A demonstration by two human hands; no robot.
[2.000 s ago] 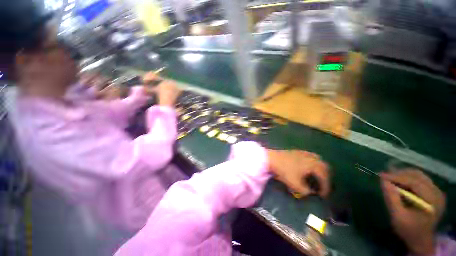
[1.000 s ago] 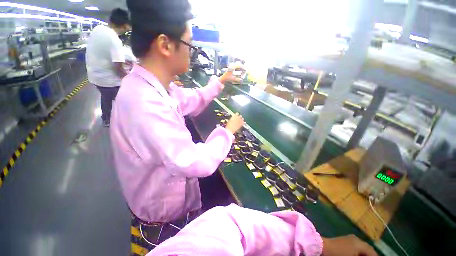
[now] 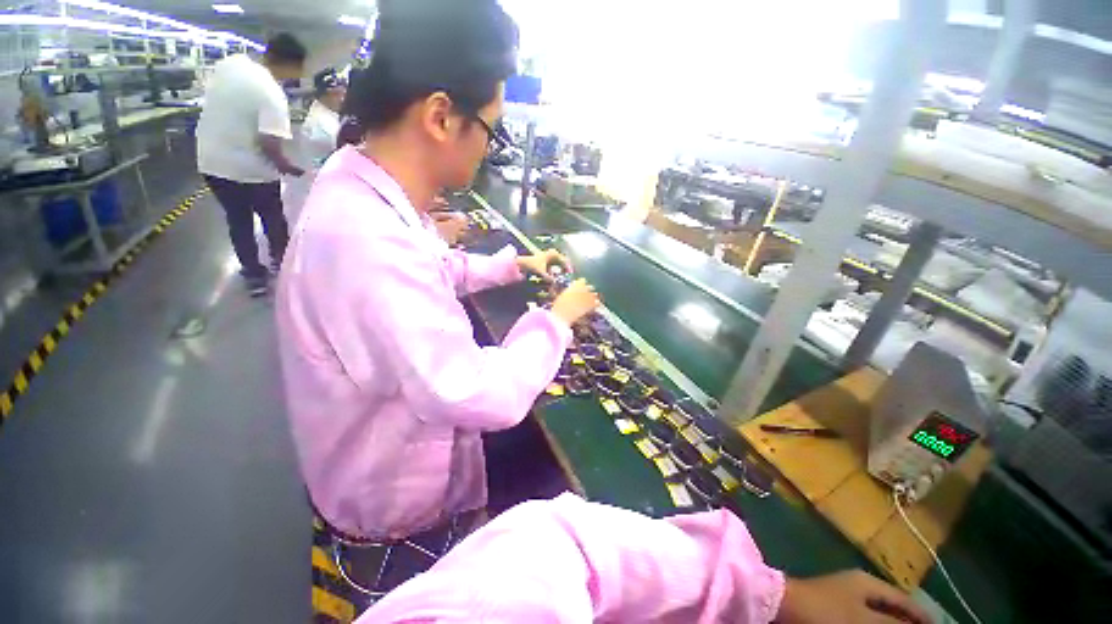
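My left hand [image 3: 854,600] is at the bottom edge, partly cut off, below a pink sleeve; a small dark patch shows at its fingers, and I cannot tell if it holds anything. My right hand is out of the picture. Watch units [image 3: 667,443] with white and yellow tabs lie in rows on the green bench [image 3: 591,453], beyond my sleeve. The power supply [image 3: 917,421] stands on the wooden board [image 3: 841,469], its red and green digits lit. A white cord [image 3: 933,551] runs from it down out of view.
A person in a pink smock [image 3: 402,329] works at the bench on the left, both hands over the units. A dark thin stick [image 3: 799,429] lies on the board. A metal post [image 3: 811,244] rises behind it. A person in white [image 3: 242,122] stands in the aisle.
The view has swung left and up since the oldest frame, and my right hand and the yellow probe have left it. The neighbour's raised far hand has come down to the bench.
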